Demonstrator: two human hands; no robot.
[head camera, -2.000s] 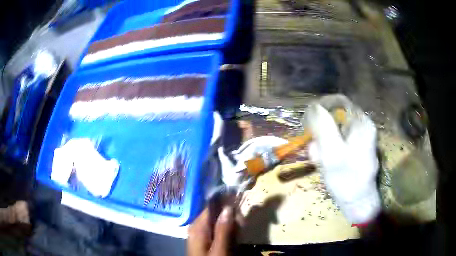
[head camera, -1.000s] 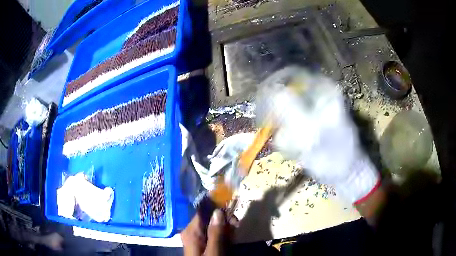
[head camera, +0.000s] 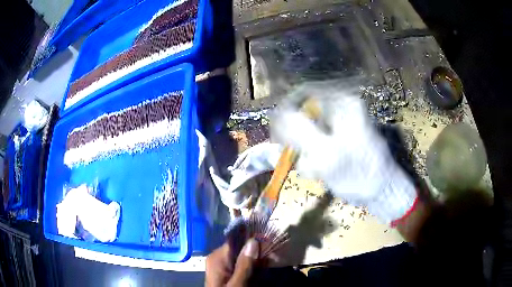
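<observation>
My left hand (head camera: 233, 262), bare and at the bottom edge, is closed on a fan of thin brown leads (head camera: 268, 232). My right hand (head camera: 342, 148), in a white knit glove with a red cuff, is slightly blurred and shut on the flat orange-yellow handle of a brush (head camera: 279, 178). The brush slants down to the left, and its bristle end meets the leads at my left fingers. A crumpled white cloth (head camera: 247, 174) lies behind the leads. The glove hides part of the bench and the frame's near edge.
Two blue trays (head camera: 188, 168) at left hold rows of brown leads (head camera: 126, 126), a loose pile (head camera: 164, 216) and a white cloth (head camera: 90, 216). Behind my glove is a grey solder pot (head camera: 303, 56). A round dark tin (head camera: 445, 87) and a round greenish block (head camera: 456, 157) stand at right.
The gloved hand has moved slightly left with the brush, whose handle now stands steeper. The fan of leads at my left fingers has come into clear view. The trays sit slightly further left in view.
</observation>
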